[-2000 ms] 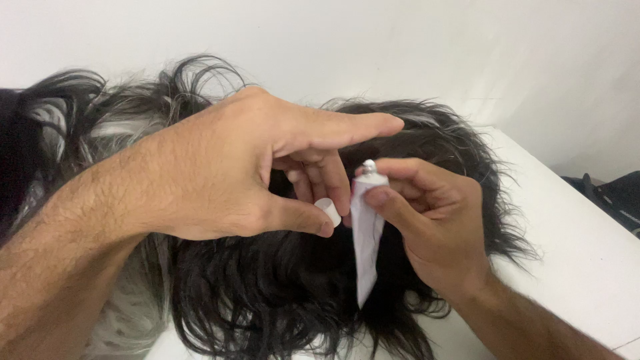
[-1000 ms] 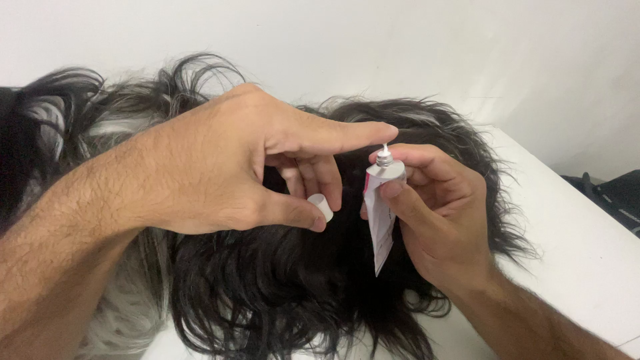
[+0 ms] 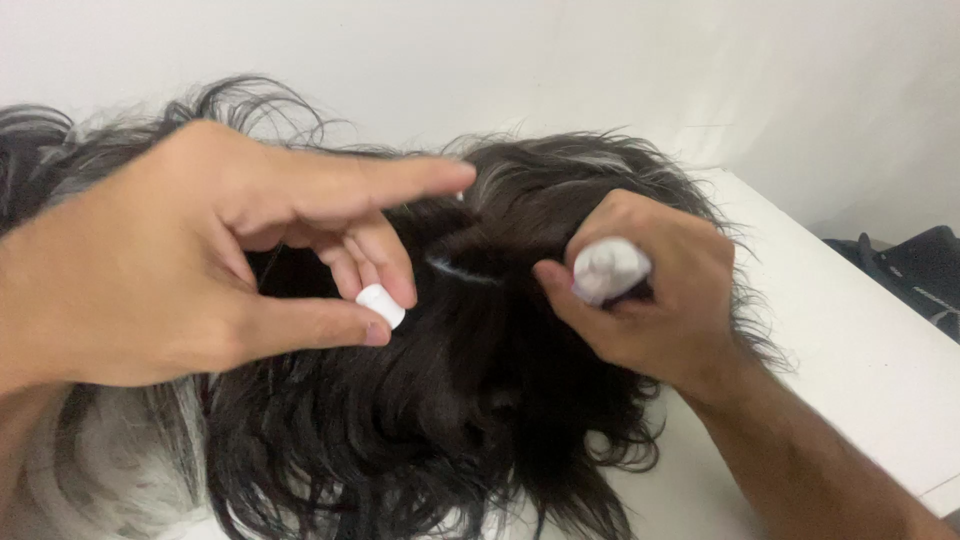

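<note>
My left hand [image 3: 247, 255] pinches a small white cap [image 3: 382, 305] between thumb and fingers, its index finger stretched out to the right. A small white dab [image 3: 459, 196] clings under that fingertip. In my right hand [image 3: 652, 292] is a squeeze tube [image 3: 611, 270], gripped in curled fingers and seen end-on, blurred; its nozzle is hidden. Both hands are above a dark hairpiece [image 3: 420, 405] with long wavy strands and some grey ones. A pale streak [image 3: 461, 270] like a parting shows on it between the hands.
The hair lies on a white tabletop [image 3: 840, 352] against a pale wall [image 3: 450, 67]. Grey-white hair [image 3: 120, 457] spreads at the lower left, with more dark hair at the far left. A black item [image 3: 900, 270] bearing writing is beyond the table's right edge.
My right hand has moved right, away from my left index finger, and turned the tube. One second ago the tube's nozzle was at that fingertip. The cap remains in my left hand.
</note>
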